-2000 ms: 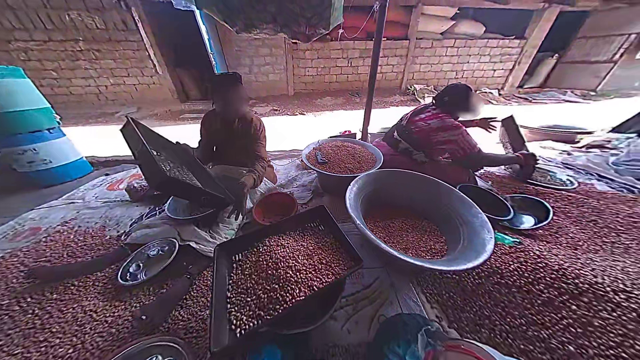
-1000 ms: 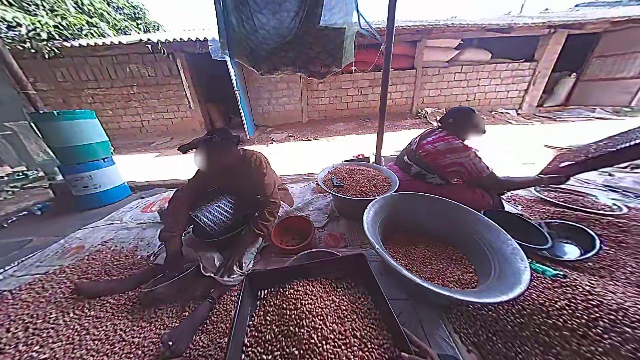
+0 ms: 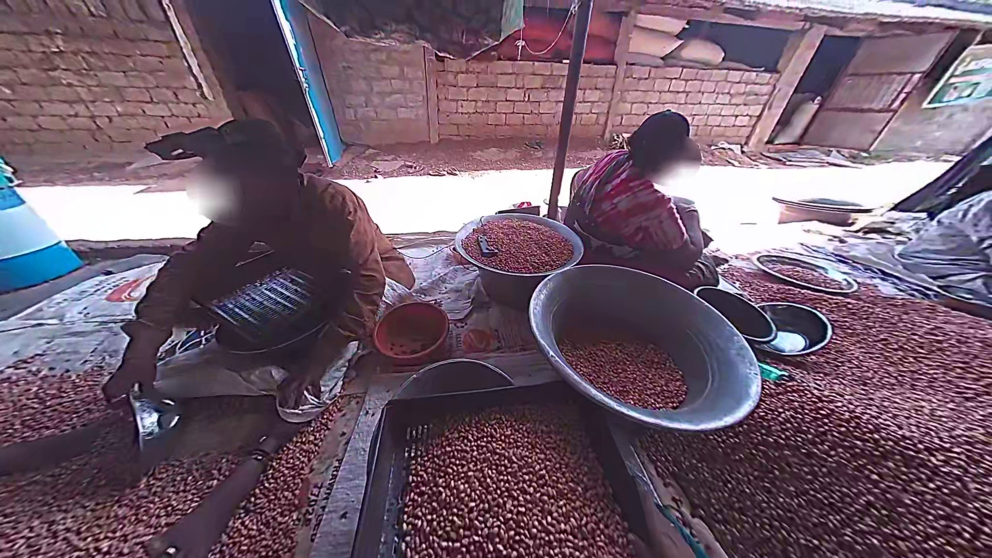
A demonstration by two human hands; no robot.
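Neither of my hands can be made out. Nearest to me, at the bottom centre, is a dark rectangular tray (image 3: 390,465) with slotted sides, filled with small reddish-brown nuts or seeds (image 3: 504,480). A large metal basin (image 3: 717,372) stands tilted beyond its right corner, with more of them in its bottom. A round pan (image 3: 453,376), partly hidden, lies behind the tray's far edge. Behind the basin is a full metal bowl (image 3: 521,246) with a small dark object on top. A red-brown plastic bowl (image 3: 411,332) sits to its left.
A co-worker (image 3: 325,225) sits at left, legs stretched out, holding a shiny metal dish (image 3: 153,415); a dark tray leans on their lap. Another person (image 3: 635,201) sits behind the basin. Loose heaps (image 3: 891,411) lie on both sides. A pole (image 3: 572,108) stands behind the bowls.
The co-worker at left, who held up a dark tray two seconds ago, now leans forward with a metal dish in hand. The right-hand person's arm is no longer stretched out to the right.
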